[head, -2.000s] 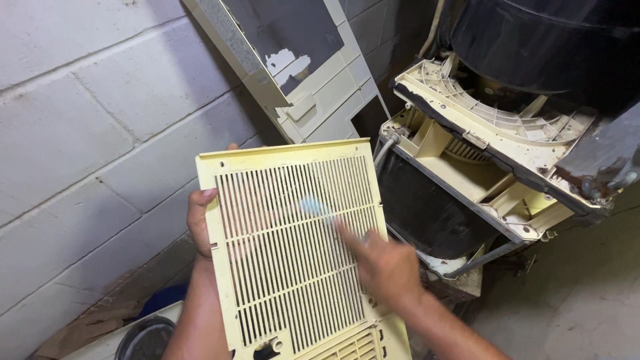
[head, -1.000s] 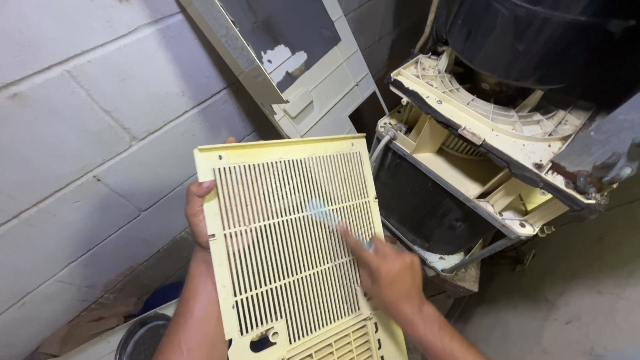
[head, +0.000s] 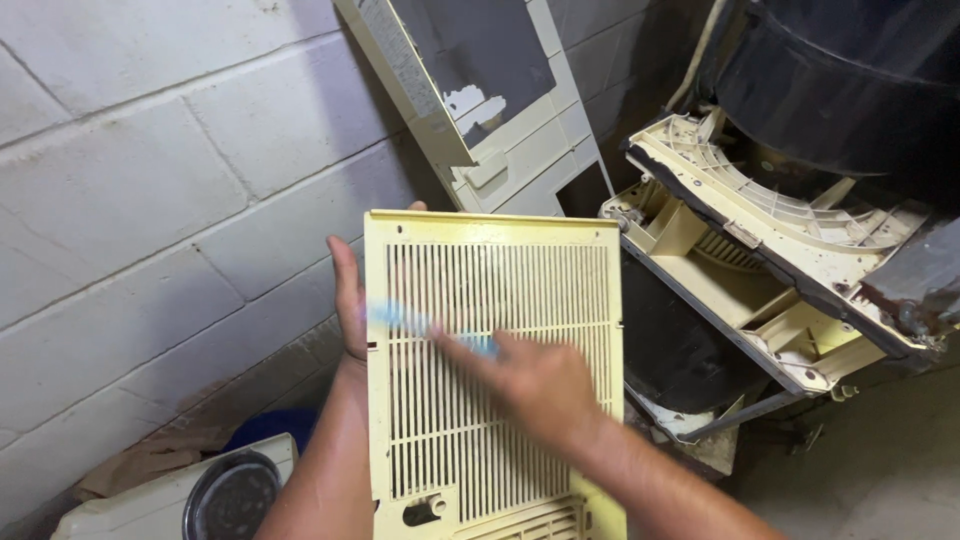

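A cream plastic grille panel (head: 495, 300) with long narrow slats stands tilted in front of me, with a small oval opening near its lower left. My left hand (head: 347, 300) supports it from behind at the left edge; the thumb shows beside the edge and the other fingers are mostly hidden behind the slats. My right hand (head: 525, 367) is over the front of the slats and holds a blurred light-blue brush (head: 401, 316), whose head lies near the panel's left edge. Motion blur hides the exact grip of the fingers.
Against the painted block wall (head: 135, 172) leans a larger cream panel (head: 525, 161) with peeling dark covering. At right stands a dirty appliance frame (head: 712, 277) with a black drum (head: 840, 82) above. Lower left is a pale cover (head: 120, 499) bearing a round dark dish (head: 232, 495).
The grille panel has turned more upright in view. The right hand and the blue brush have moved across the slats towards the panel's left edge. The left hand still supports the panel.
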